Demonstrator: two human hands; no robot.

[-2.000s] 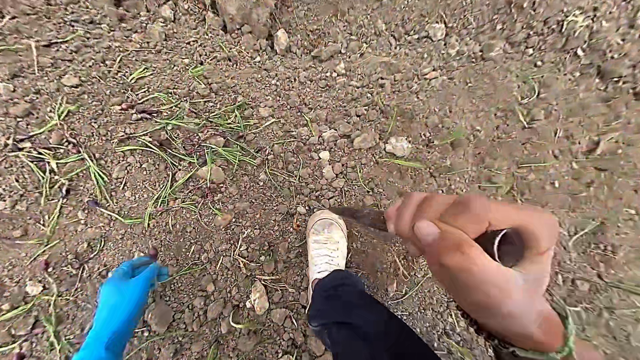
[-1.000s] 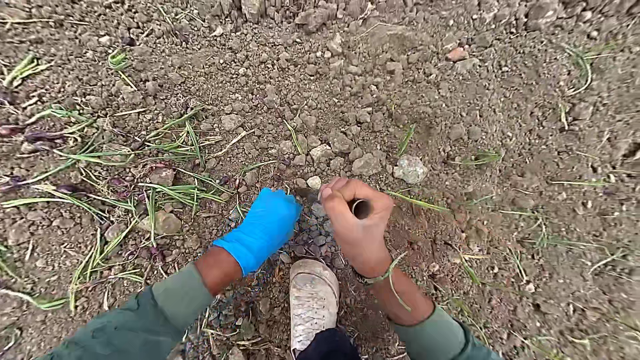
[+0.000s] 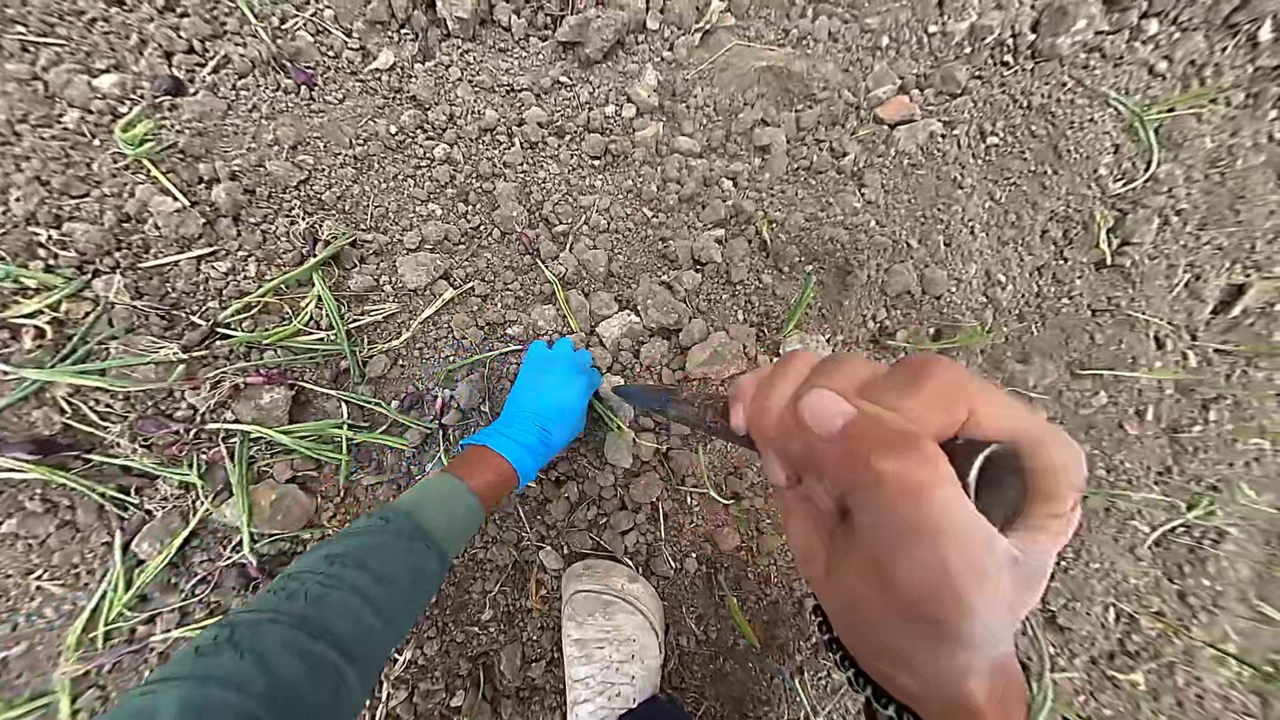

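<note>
My left hand (image 3: pixel 543 405), in a blue glove, is low over the soil at the centre, its fingers closed around an onion seedling (image 3: pixel 608 415) whose green leaves poke out beside them. My bare right hand (image 3: pixel 900 500) is raised at the right and grips a pointed metal hand tool by its round handle (image 3: pixel 990 478). The dark blade (image 3: pixel 665 402) points left, its tip close to the gloved fingers; whether they touch is unclear. Loose onion seedlings with purple bulbs and green leaves (image 3: pixel 300 430) lie scattered left of my gloved hand.
Dry, cloddy soil (image 3: pixel 480 150) with stones spreads all around. A pale shoe (image 3: pixel 612 640) stands on it just below my hands. A reddish stone (image 3: pixel 897 110) lies at the upper right. Single green seedlings (image 3: pixel 802 303) show in the soil ahead and to the right.
My left hand has moved from the lower left to the middle, beside the tool. My right hand, down near the soil a second ago, has risen and moved right with the tool.
</note>
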